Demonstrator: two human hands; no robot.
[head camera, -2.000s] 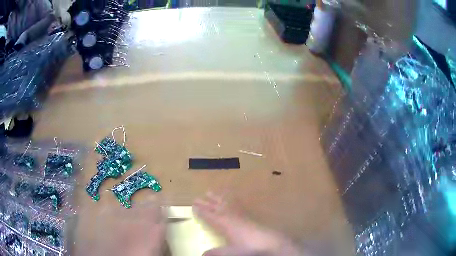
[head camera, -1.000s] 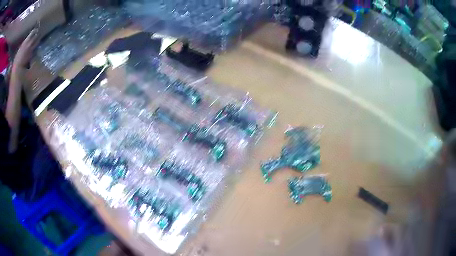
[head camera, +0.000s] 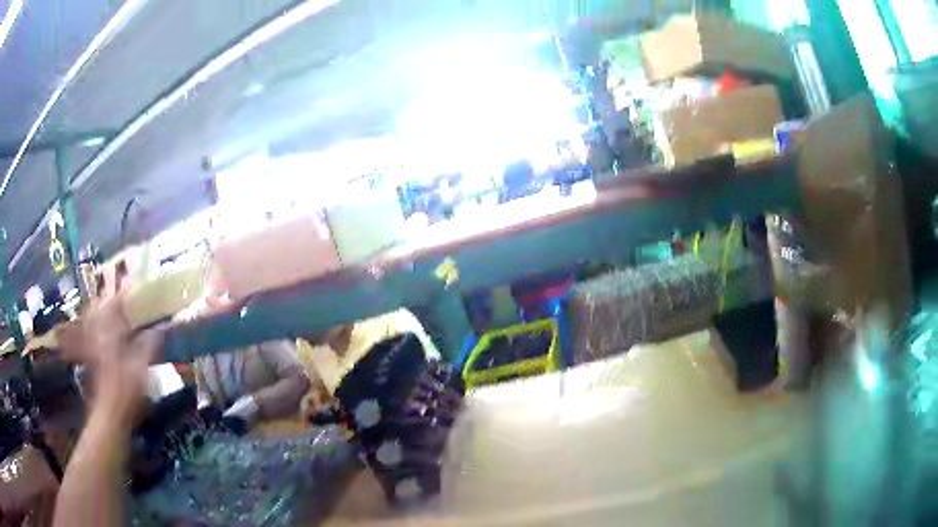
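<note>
My left hand [head camera: 108, 335] is raised at the left, bare and blurred, with the forearm coming up from the bottom edge. Its fingers look apart and no held thing shows. My right hand is out of view. A dark block with grey round faces [head camera: 396, 437] stands on the far part of the tan tabletop [head camera: 607, 453]. A bluish glinting pile of clear trays [head camera: 242, 479] lies between my left hand and that block. The green boards and the black foam strip are out of view.
A long green shelf beam [head camera: 494, 262] crosses the view, with cardboard boxes [head camera: 720, 118] above it. People [head camera: 257, 381] sit beyond the table. A yellow-and-blue frame [head camera: 514, 350], a black bin [head camera: 749, 345] and a brown upright piece [head camera: 849, 206] also show. Glossy clear material is at the right.
The view has swung left over the boards, then up to the shelf and lights. The boards and foam strip have left the picture. My left hand now shows raised; my right has left view.
</note>
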